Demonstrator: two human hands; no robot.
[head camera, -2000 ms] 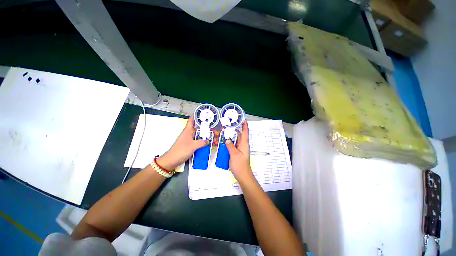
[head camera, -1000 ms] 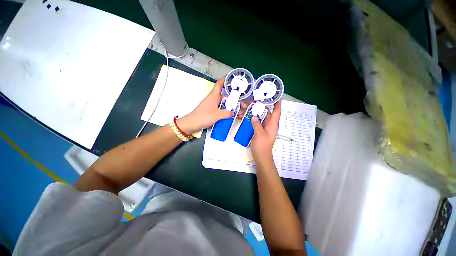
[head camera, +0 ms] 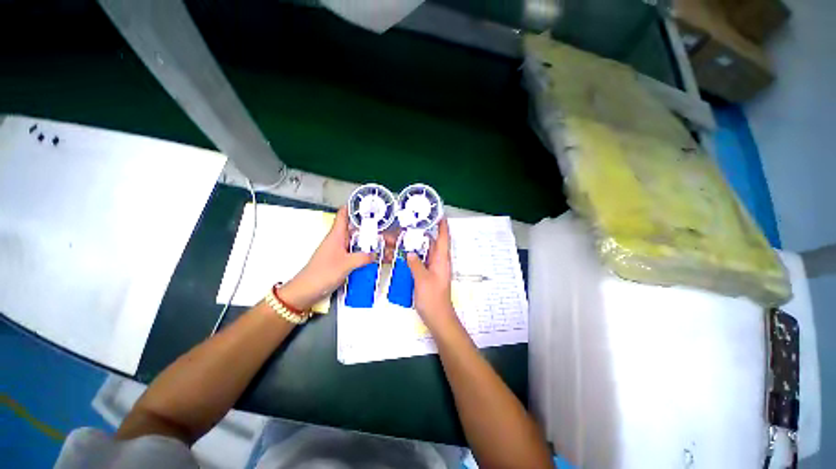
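Observation:
My left hand (head camera: pixel 321 268) is closed on a handheld mini fan with a round white-grey head (head camera: pixel 372 209) and a blue handle. My right hand (head camera: pixel 434 279) is closed on a second, like fan (head camera: pixel 419 207). The fans are side by side, heads away from me, thumbs on the white necks below the heads. They are over the inspection record sheet (head camera: pixel 500 293), whose printed grid shows at the right. A pen (head camera: pixel 472 278) lies on the sheet, partly hidden by my right hand. Whether the fans touch the sheet I cannot tell.
A second paper (head camera: pixel 275 247) and a cable (head camera: pixel 246 266) are at the left, by a grey post (head camera: pixel 197 92). A white board (head camera: pixel 92 238) is further left. At the right, a white foam stack (head camera: pixel 642 366) bears a wrapped yellow bundle (head camera: pixel 660 174) and a phone (head camera: pixel 784 366).
The camera view has turned and shifted, so the bench and hands appear further left and lower. The two fans now stand nearly parallel in view. Both hands still hold them.

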